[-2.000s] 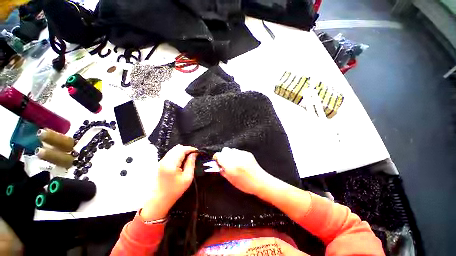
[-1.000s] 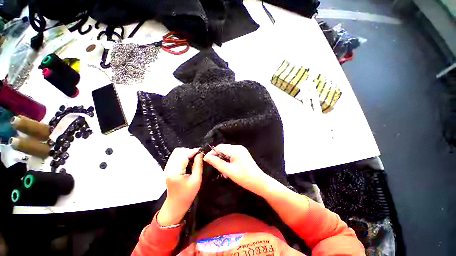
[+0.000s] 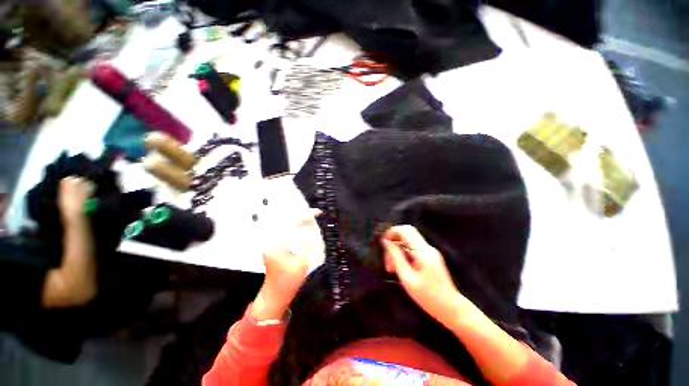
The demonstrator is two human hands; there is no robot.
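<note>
The dark garment [image 3: 461, 177] lies over the table edge and my lap, with its glinting trimmed border [image 3: 326, 181] running down its left side. My left hand [image 3: 293, 252] is closed at this border, with its fingertips on the cloth edge. My right hand [image 3: 408, 256] is over the middle of the garment, thumb and fingers drawn together. The view is blurred, and I cannot see a needle or thread at the right fingertips.
Black cones [image 3: 177, 226], tan cones [image 3: 170, 160], dark buttons [image 3: 219, 177] and a phone [image 3: 273, 147] lie left on the white table [image 3: 582, 264]. Orange-red scissors [image 3: 369, 71] lie at the far side, striped bundles [image 3: 555, 143] at right. Another person's arm [image 3: 73, 249] reaches in at far left.
My hands were together at the cloth and are now apart, the left at the trimmed border. The view has shifted, so the table things sit further right. Another person's arm now shows.
</note>
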